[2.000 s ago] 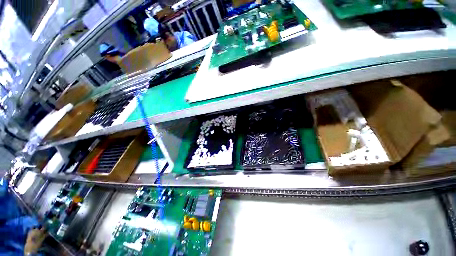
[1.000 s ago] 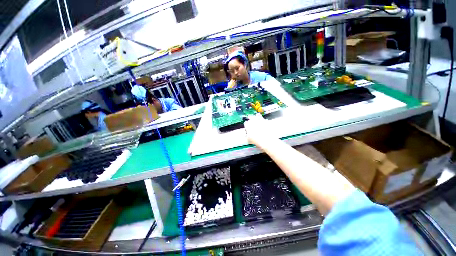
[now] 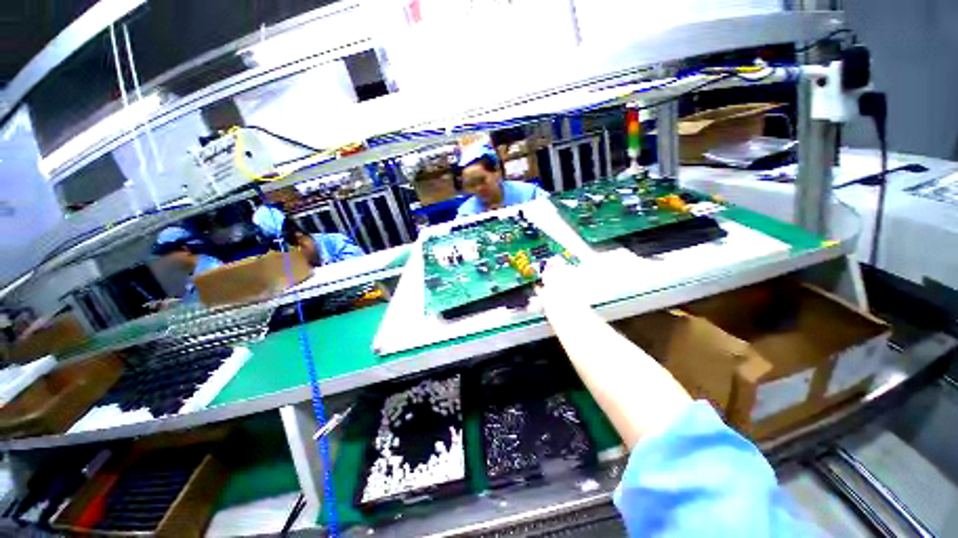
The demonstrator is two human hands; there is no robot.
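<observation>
A green circuit board (image 3: 478, 275) lies on a white sheet on the upper shelf, its front edge over a black piece. My right hand (image 3: 550, 282) is at the board's right front edge, beside the orange-yellow components (image 3: 523, 265). The hand is small and blurred, so I cannot tell whether its fingers grip the board. My left hand is not in view. A second green board (image 3: 630, 208) lies further right on the white sheet, over a black piece.
Below the shelf stand a bin of white parts (image 3: 417, 441), a bin of small black parts (image 3: 534, 433) and an open carton (image 3: 783, 363). A blue coiled cord (image 3: 315, 420) hangs at the left centre. Workers in blue (image 3: 504, 197) sit behind the shelf.
The view has swung up from the conveyor to the upper shelf. My right arm has come in and reached to the board, which has since been tilted or turned slightly.
</observation>
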